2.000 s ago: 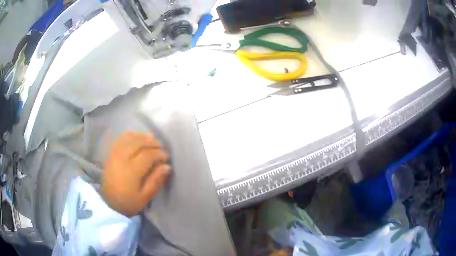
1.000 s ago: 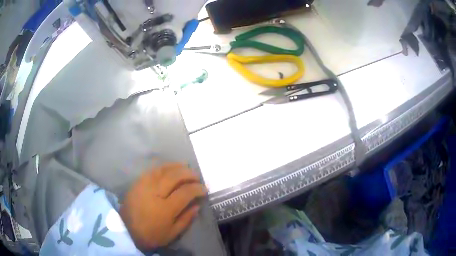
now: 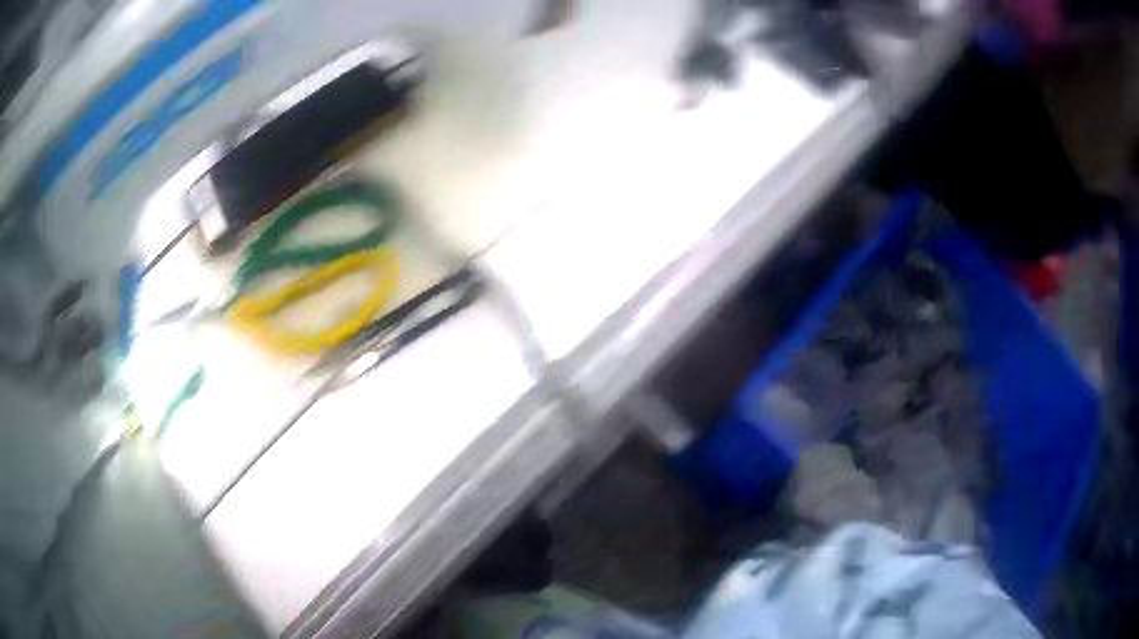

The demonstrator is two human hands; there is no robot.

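Observation:
The frame is blurred. The grey garment panel (image 3: 138,549) lies at the lower left, running up to the lit needle area (image 3: 131,424) of the sewing machine (image 3: 75,150). My left hand is out of the picture. A light blue patterned sleeve (image 3: 862,587) shows at the bottom right; my right hand is not discernible. Shears with a green and a yellow handle loop (image 3: 319,300) lie on the table, with dark thread snips (image 3: 419,312) beside them.
A dark oblong object (image 3: 306,150) lies behind the shears. A narrow grey cord (image 3: 518,325) crosses the table to its front edge (image 3: 500,462). A blue bin (image 3: 1030,412) with grey pieces (image 3: 874,362) stands at the right. Grey cloth lies at the table's far end.
The view has swung to the right and blurred. My left hand has gone out of view, and more of the blue bin shows. The shears and snips appear further left.

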